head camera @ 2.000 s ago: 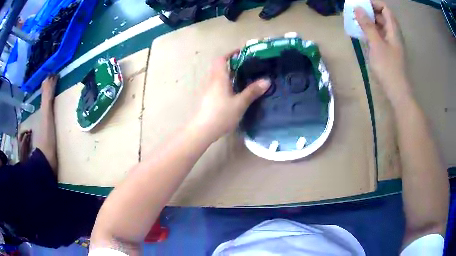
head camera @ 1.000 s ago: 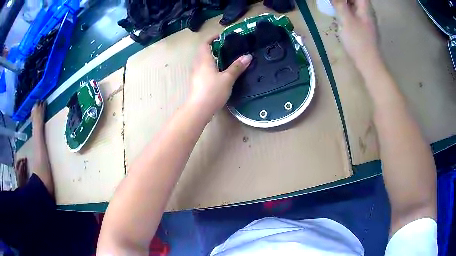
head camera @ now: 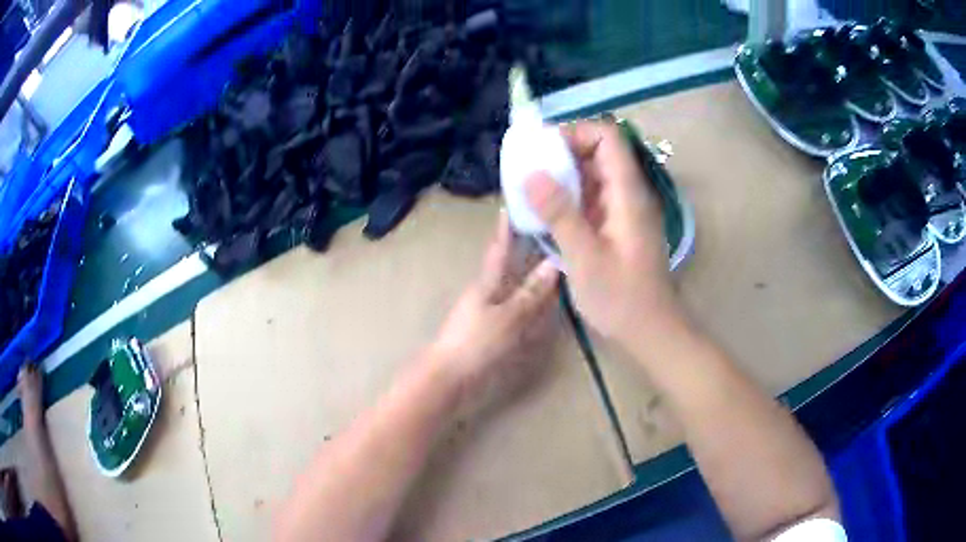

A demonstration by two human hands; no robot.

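My right hand [head camera: 609, 228] holds the white glue bottle [head camera: 538, 175] with its pale nozzle pointing up. A green car body [head camera: 676, 201] with a white rim lies behind my right hand and is mostly hidden by it. My left hand [head camera: 503, 307] is blurred and reaches to the near left side of the car body, just below the bottle. Its fingertips are partly covered, so whether it grips the car body cannot be seen.
A large heap of black seats [head camera: 350, 127] lies at the far side. Blue bins [head camera: 191, 64] stand at the far left. One car body [head camera: 124, 408] is on the left cardboard. Several car bodies [head camera: 884, 217] stand in rows at the right. Another person's arm [head camera: 40, 445] is at the left edge.
The view has turned right. The bottle is now upright in my right hand, close to my left hand. The car body is now behind my right hand, and my left thumb is no longer seen inside its cabin.
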